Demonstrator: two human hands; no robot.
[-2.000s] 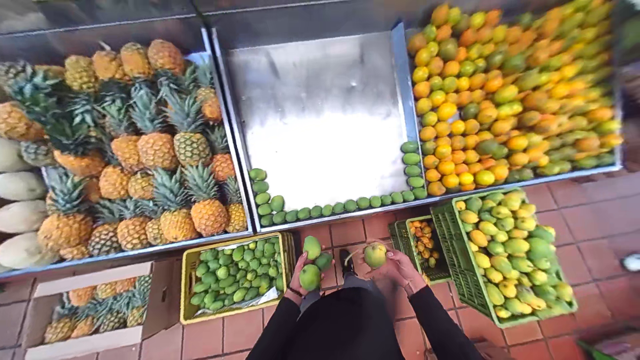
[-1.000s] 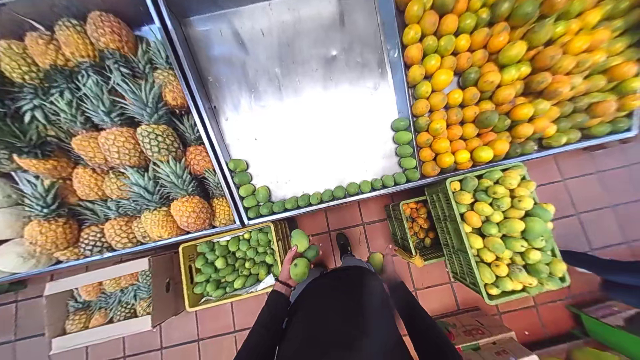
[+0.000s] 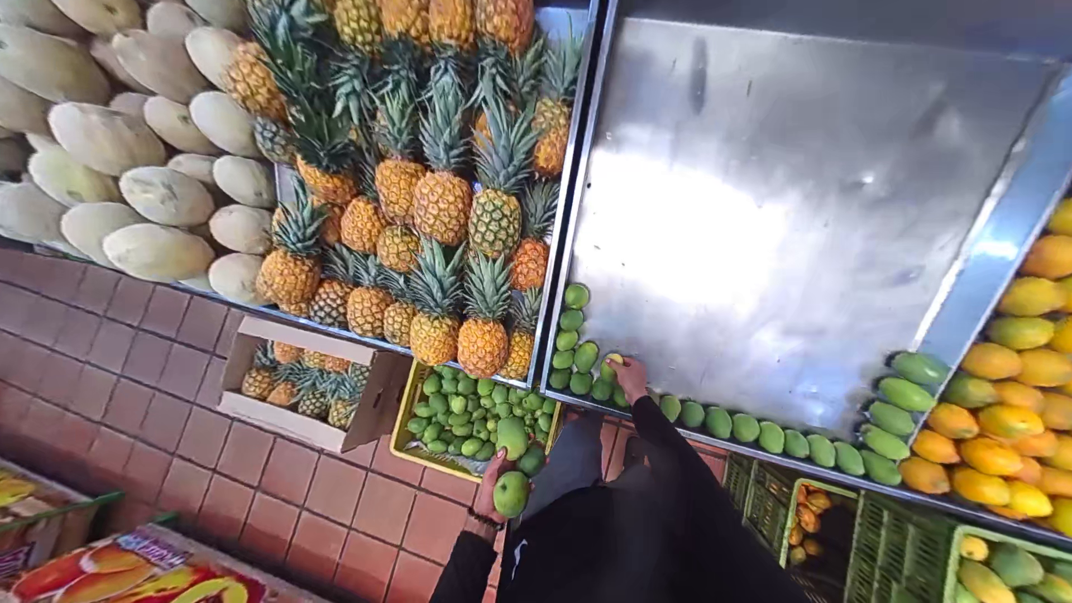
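Note:
My left hand [image 3: 490, 490] holds several green mangoes [image 3: 512, 493] against its fingers, beside a yellow crate [image 3: 410, 448] filled with smaller-looking green mangoes. My right hand [image 3: 630, 378] reaches over the near left corner of a metal display bin [image 3: 779, 226], its fingers on a yellowish-green mango [image 3: 614, 360]. Green mangoes [image 3: 718, 421] line the bin's near edge in a row, with more along its left side and a short column at its right side [image 3: 907, 394]. The palm of my right hand is hidden.
Pineapples [image 3: 441, 205] and pale melons [image 3: 166, 196] fill the displays on the left; orange and green papayas [image 3: 1012, 419] lie on the right. A cardboard box of pineapples [image 3: 285, 423] stands on the tiled floor. Green plastic crates [image 3: 900, 544] and printed boxes [image 3: 159, 569] stand lower down.
My right hand has moved from near my body to the bin's near left corner. My left hand still holds mangoes. The view has shifted to the left.

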